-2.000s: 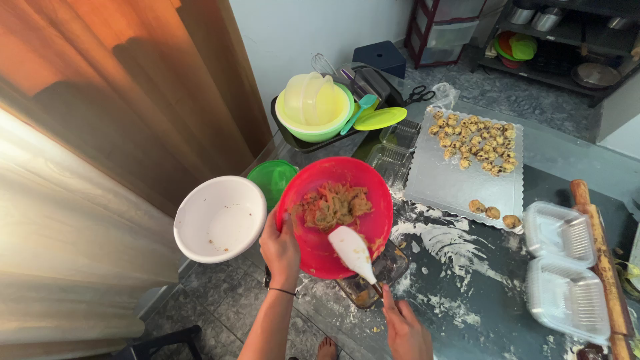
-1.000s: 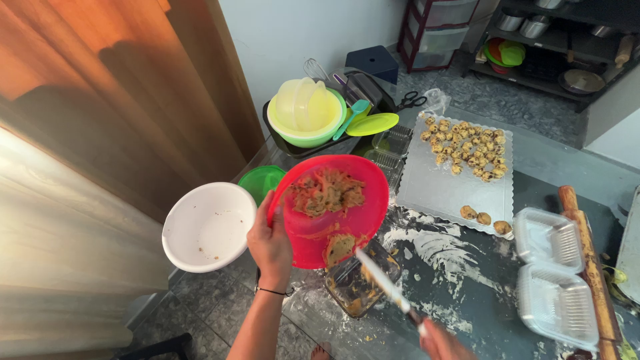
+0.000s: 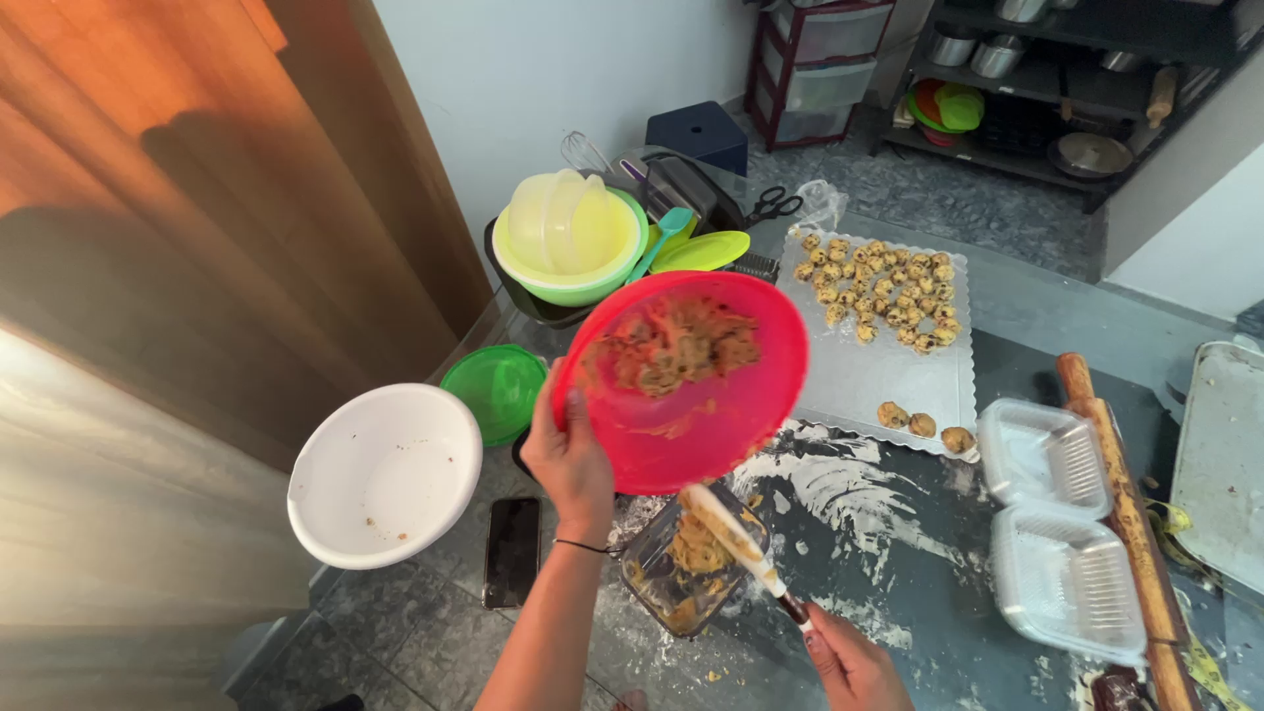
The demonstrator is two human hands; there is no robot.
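Observation:
My left hand (image 3: 573,459) grips the rim of a red plastic bowl (image 3: 711,425), tilted, with brown dough (image 3: 681,346) inside. My right hand (image 3: 849,657) holds a white spatula (image 3: 736,538) with a dark handle. Dough coats the spatula's blade, which is just below the bowl's lower rim, over a clear rectangular container (image 3: 681,627) holding more dough (image 3: 699,543). The container stands on the floury dark tabletop. Right of the bowl, many small dough balls (image 3: 879,286) and several larger ones (image 3: 921,425) sit on a silver scalloped board (image 3: 859,380).
A white bowl (image 3: 385,474), green bowl (image 3: 494,390) and phone (image 3: 513,553) are at left. Nested bowls (image 3: 568,237) and scissors (image 3: 773,204) lie behind. An open clear clamshell container (image 3: 1066,573), wooden rolling pin (image 3: 1136,533) and metal tray (image 3: 1224,454) are at right.
The spatula was inside the red bowl two seconds ago; it is now below the rim, over the clear container. The bowl has become more tilted, uncovering more of that container.

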